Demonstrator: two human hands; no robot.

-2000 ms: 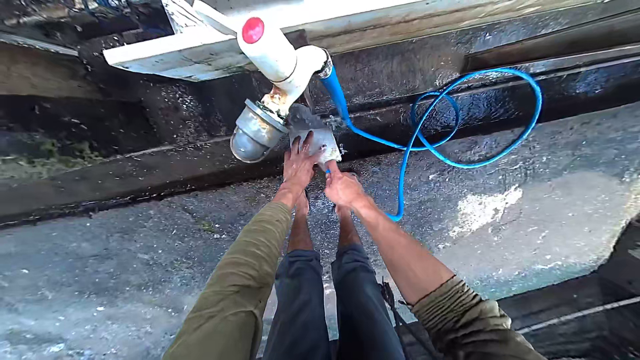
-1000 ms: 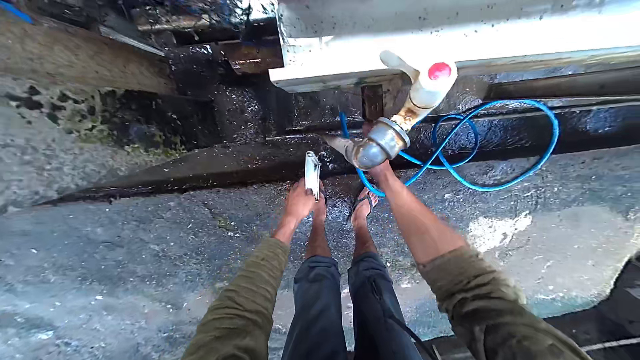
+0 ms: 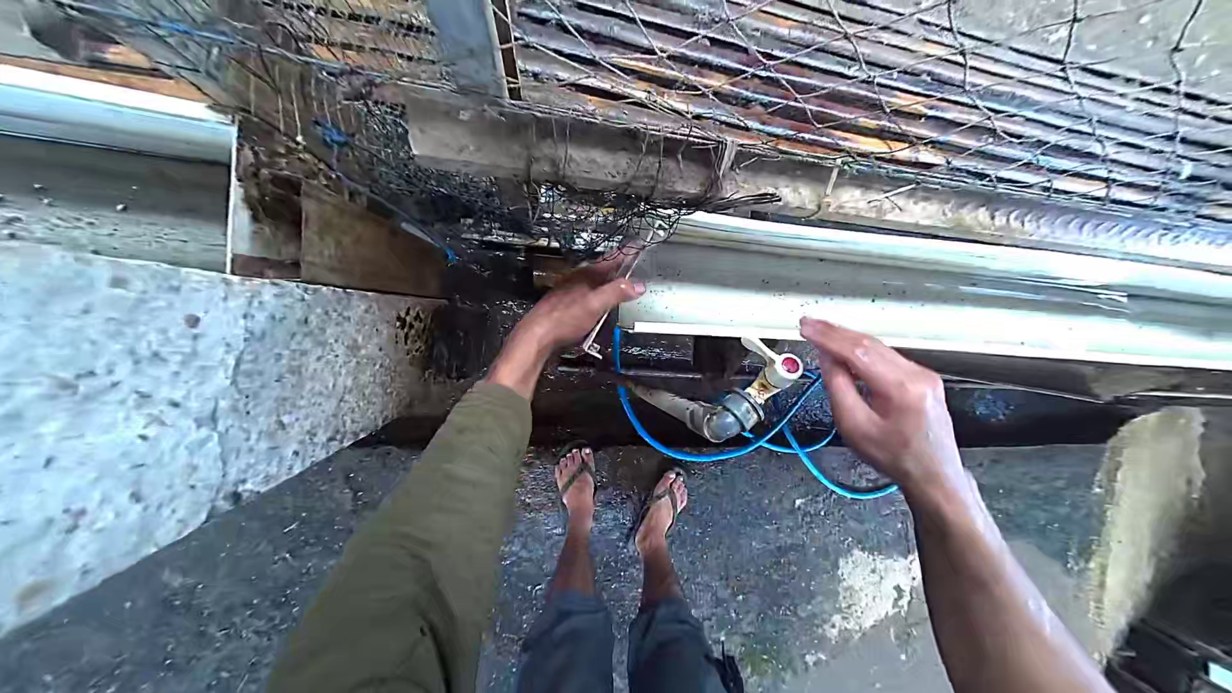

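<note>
My left hand (image 3: 577,310) grips a thin white plastic piece, seemingly a gutter end cap (image 3: 616,303), at the left end of a white gutter trough (image 3: 866,313). Some of my left fingers are hidden behind the piece. Over the near edge of the trough, toward the right, my right hand (image 3: 881,399) is wet, its fingers apart and nothing in it. Between the hands, below the trough, a white plastic valve with a red cap (image 3: 789,365) joins a grey pipe fitting (image 3: 733,416). A blue hose (image 3: 693,456) loops around beside it.
Wire netting (image 3: 857,96) hangs above the trough, with a tangle of dark mesh (image 3: 577,217) near my left hand. Another gutter section (image 3: 115,192) and a rough concrete ledge (image 3: 192,404) lie at left. My sandalled feet (image 3: 659,510) stand on a wet concrete floor (image 3: 770,568).
The view has tilted up and now shows the netting. My left hand has brought the white piece to the trough's end. My right hand has left the pipe fitting and is by the trough's near edge.
</note>
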